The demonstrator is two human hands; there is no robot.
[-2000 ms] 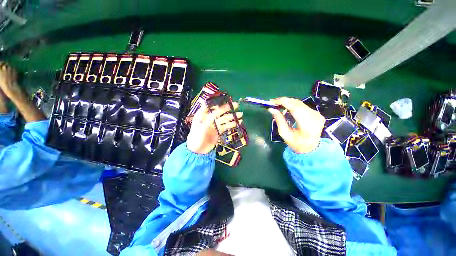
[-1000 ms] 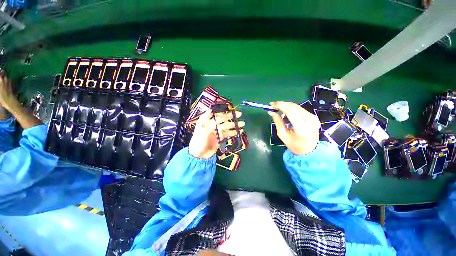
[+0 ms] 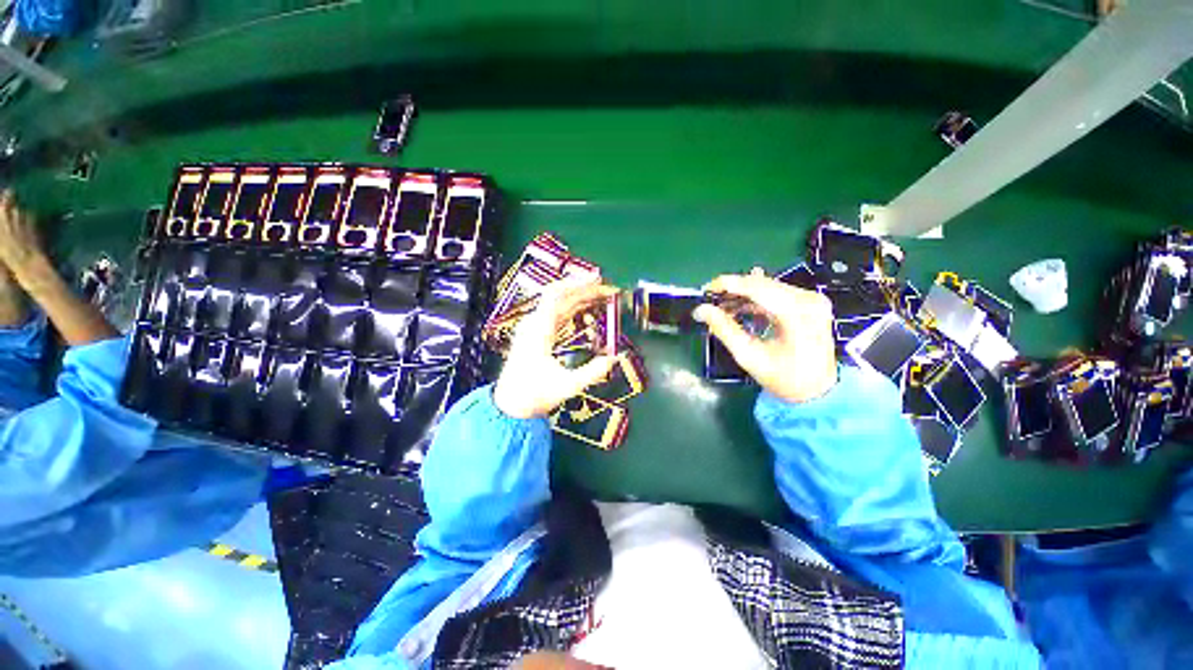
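Observation:
My left hand (image 3: 552,351) holds a red-edged front housing (image 3: 610,322) upright, seen nearly edge-on, over a pile of overlapping housings (image 3: 605,422). My right hand (image 3: 775,335) holds an LCD module (image 3: 673,308) by its right end, its dark face and pale rim showing. The LCD is just right of the housing, with a small gap between them. A loose heap of LCD modules (image 3: 890,343) lies right of my right hand, on the green surface (image 3: 707,458). Another LCD module (image 3: 727,360) lies partly under my right hand.
A black blister tray (image 3: 314,308) at left has housings in its top row. A pale metal post (image 3: 1034,131) slants over the bench at right. A whitish lump (image 3: 1043,284) and darker phone assemblies (image 3: 1086,403) lie far right. Another person's arm (image 3: 59,282) is at far left.
The LCD in my right hand has turned from edge-on to showing its face. My left hand has turned the housing from facing the camera to nearly edge-on. A phone piece beyond the tray has shifted right.

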